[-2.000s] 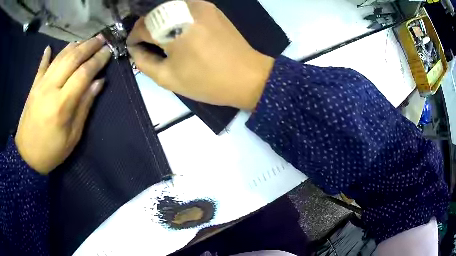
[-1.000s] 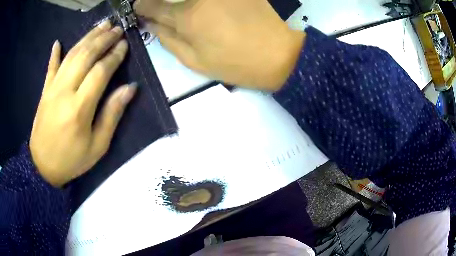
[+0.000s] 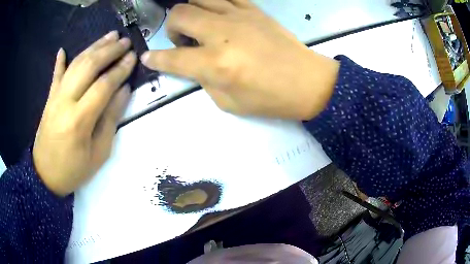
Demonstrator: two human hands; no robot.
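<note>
A black garment panel point(image 3: 31, 67) lies on the machine bed at the upper left, its near end close to my fingertips. The metal presser foot point(image 3: 127, 14) stands on the panel's right edge at the top. My left hand point(image 3: 82, 113) lies flat on the panel, fingers spread a little, pressing it below the foot. My right hand point(image 3: 242, 62) is curled beside the foot, slightly blurred, with its index fingertip at the panel's edge near my left fingers. Whether it pinches the cloth cannot be told.
The white table point(image 3: 247, 149) has a brown, black-rimmed worn patch point(image 3: 191, 198) near its front edge. A yellow-brown parts tray point(image 3: 458, 77) with small metal items stands at the upper right. The shiny needle plate point(image 3: 147, 15) shows beside the foot.
The panel has moved up under the foot, so its near end is now by my fingers. My right hand has come back from the foot towards the panel's near end.
</note>
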